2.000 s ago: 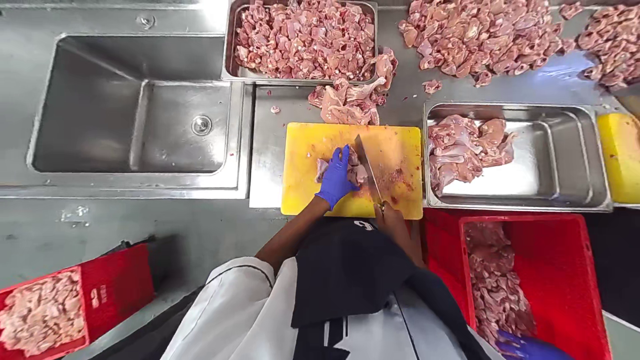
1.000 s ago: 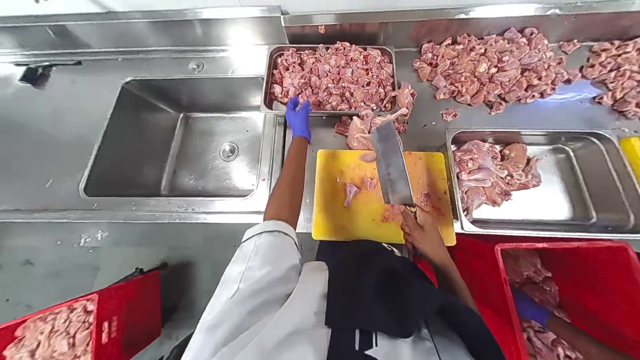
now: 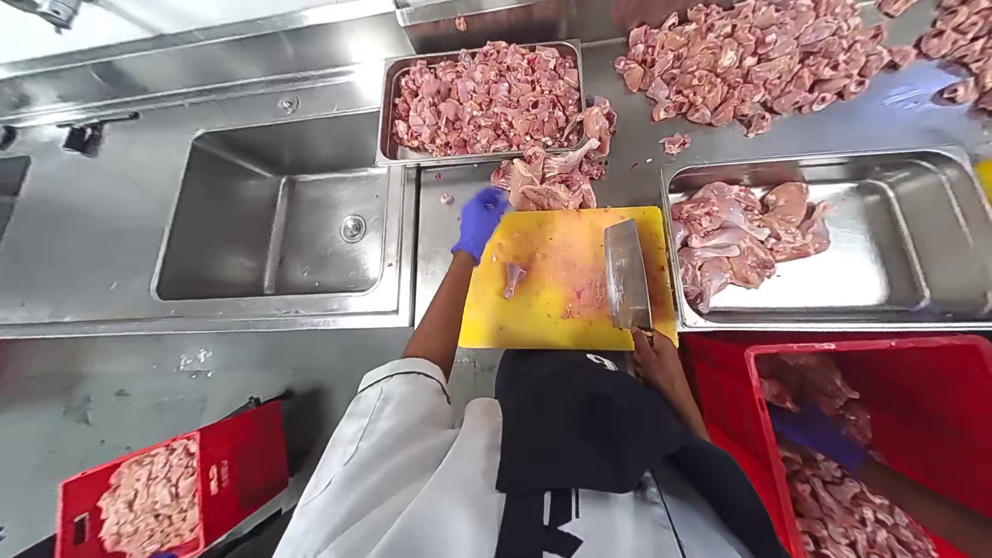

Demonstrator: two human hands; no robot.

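My left hand [image 3: 481, 219], in a blue glove, is over the upper left corner of a yellow cutting board [image 3: 542, 329], just left of a heap of uncut chicken pieces [image 3: 546, 182]; it is blurred and I see nothing in it. A small piece of raw chicken [image 3: 513, 279] lies on the left part of the board. My bare right hand [image 3: 656, 358] grips the handle of a cleaver [image 3: 626, 271] at the board's lower right; the blade lies flat-on to the view over the board. Cut chicken fills a steel tray [image 3: 382, 128] behind the board.
A steel sink [image 3: 232, 225] is at left. Right of the board stands a steel pan [image 3: 899, 314] with chicken legs; chicken heaps [image 3: 744, 62] lie behind it. A red crate [image 3: 930, 387] is at lower right, with a co-worker's gloved hand [image 3: 821, 438] inside. Another red crate [image 3: 248, 465] stands lower left.
My left hand has come back from the cut-chicken tray to the board's upper left corner. The cleaver has moved down and right. Several cut pieces have left the board since the earliest frame.
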